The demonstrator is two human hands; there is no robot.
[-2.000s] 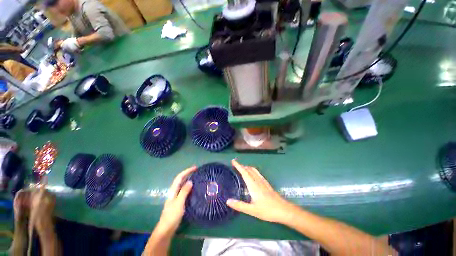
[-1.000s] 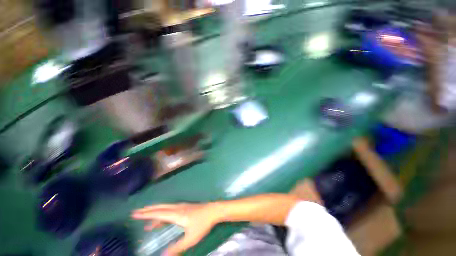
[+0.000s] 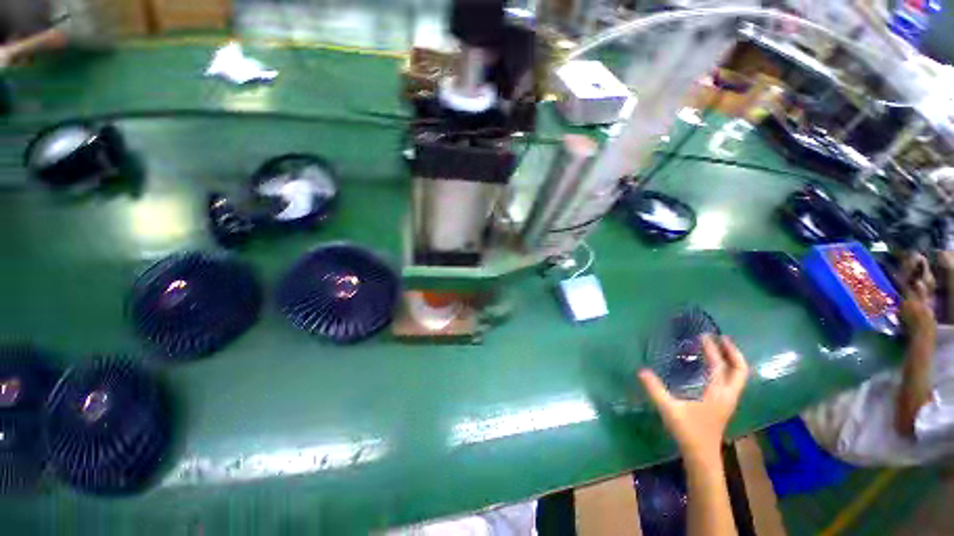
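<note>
My right hand (image 3: 703,400) is at a dark blue-black fan grille (image 3: 685,354) on the green bench, right of the press. Its thumb is at the grille's left edge and its fingers at the right; it appears to grip it. My left hand is out of the picture. The press (image 3: 452,209) stands in the centre, with no grille on its fixture (image 3: 434,325). Two separate grilles, one near the press (image 3: 340,293) and one farther left (image 3: 196,304), lie left of it. Another (image 3: 108,424) lies nearer me, beside a cut-off one (image 3: 16,403).
The pale switch box (image 3: 583,298) lies between press and right-hand grille. Fan housings sit behind left (image 3: 293,192) and right (image 3: 661,217). A blue tray of copper-red parts (image 3: 853,285) is far right beside another person's arm (image 3: 917,361). An open carton (image 3: 607,508) is below the bench edge.
The view has turned right. My right hand has reached the right-hand grille. My left hand has left the picture; the grille both hands held in front of the press is no longer there.
</note>
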